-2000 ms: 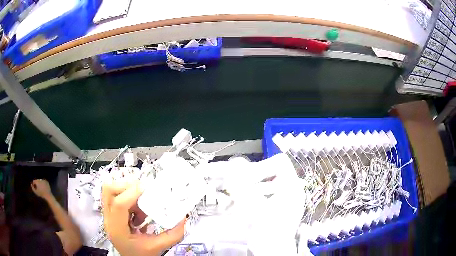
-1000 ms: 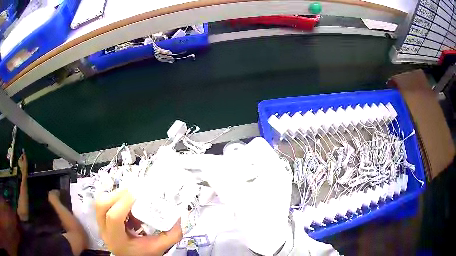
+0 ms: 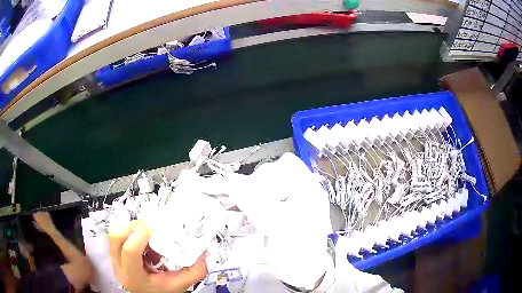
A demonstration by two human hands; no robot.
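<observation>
My left hand (image 3: 140, 260) looks bare and curls around a white power adapter (image 3: 180, 246) at the lower left. The adapter is overexposed, so its edges blur into the pile. My right hand appears as a bright white gloved shape (image 3: 295, 220) at the lower middle, beside the pile; its fingers and anything in them cannot be made out. The loose pile of adapters and cords (image 3: 137, 191) lies around and behind my left hand. A blue crate (image 3: 378, 103) on the right holds adapters along two long edges, with cords in the middle.
A dark green belt (image 3: 252, 94) runs behind the pile. Brown cardboard (image 3: 486, 131) stands beside the crate. A blue bin with cords (image 3: 134, 70) and a red strip (image 3: 309, 20) are under the white shelf (image 3: 171, 20). Another person's arm (image 3: 63, 243) shows at the left.
The view has shifted and tilted, so the crate and shelf sit higher in the picture. The white right-hand shape has moved slightly left and looks more upright. My left hand still holds the adapter.
</observation>
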